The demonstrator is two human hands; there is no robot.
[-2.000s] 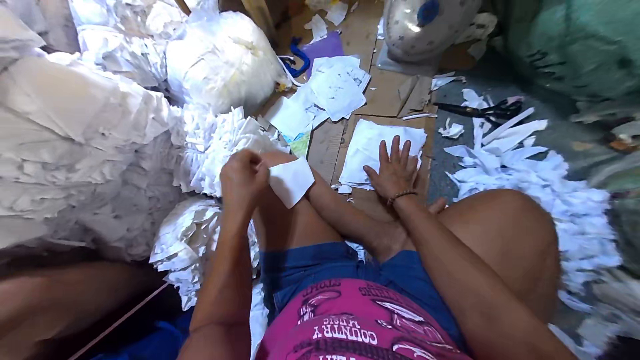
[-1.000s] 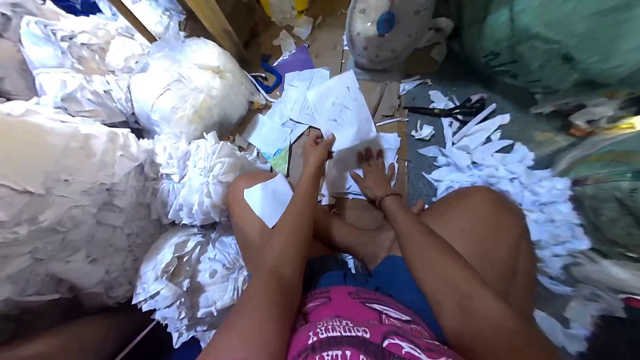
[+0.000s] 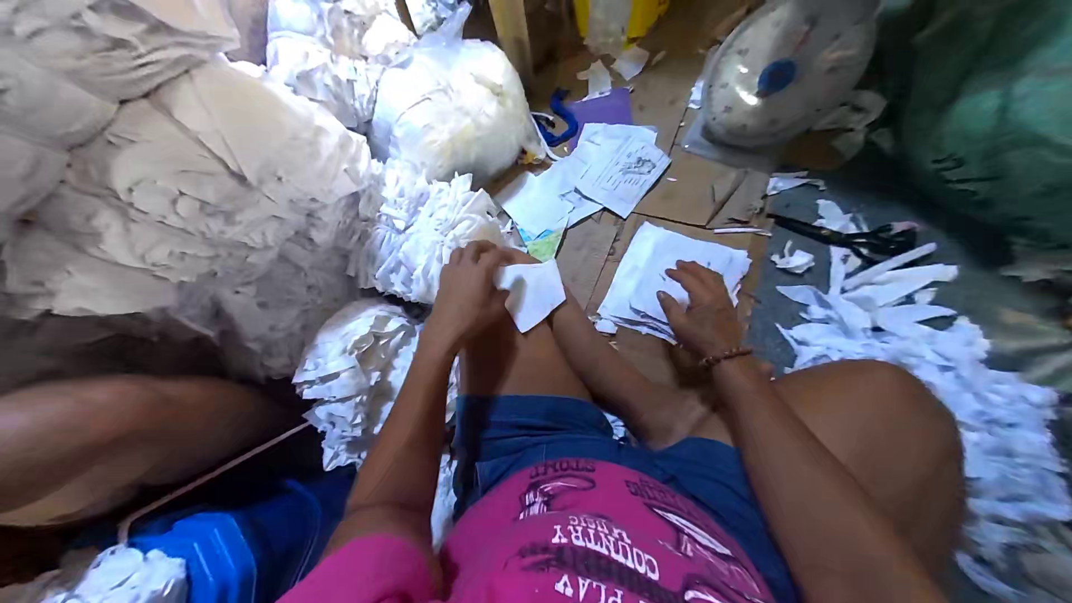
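Observation:
My left hand (image 3: 473, 280) pinches a small piece of white paper (image 3: 534, 293) above my left knee, its fingertips partly behind the paper's edge. My right hand (image 3: 702, 306) rests on a low stack of white paper sheets (image 3: 641, 260) on the cardboard, fingers apart and slightly bent. Beyond the stack lie loose printed sheets (image 3: 624, 167), overlapping one another. Black-handled scissors (image 3: 846, 237) lie on the floor to the right, partly over long paper strips.
Clear bags stuffed with white scraps (image 3: 452, 109) and bundled paper (image 3: 435, 226) crowd the left. A heap of cut paper (image 3: 930, 352) lies beside my right knee. A rounded, plastic-covered object (image 3: 787, 75) and a green sack (image 3: 988, 117) stand beyond. Another person's bare limb (image 3: 126, 435) is at lower left.
One second ago my left hand was at a larger sheet over the stack, and the small paper lay on my knee. Now that hand is back left, holding the small paper; a printed sheet lies on the loose pile.

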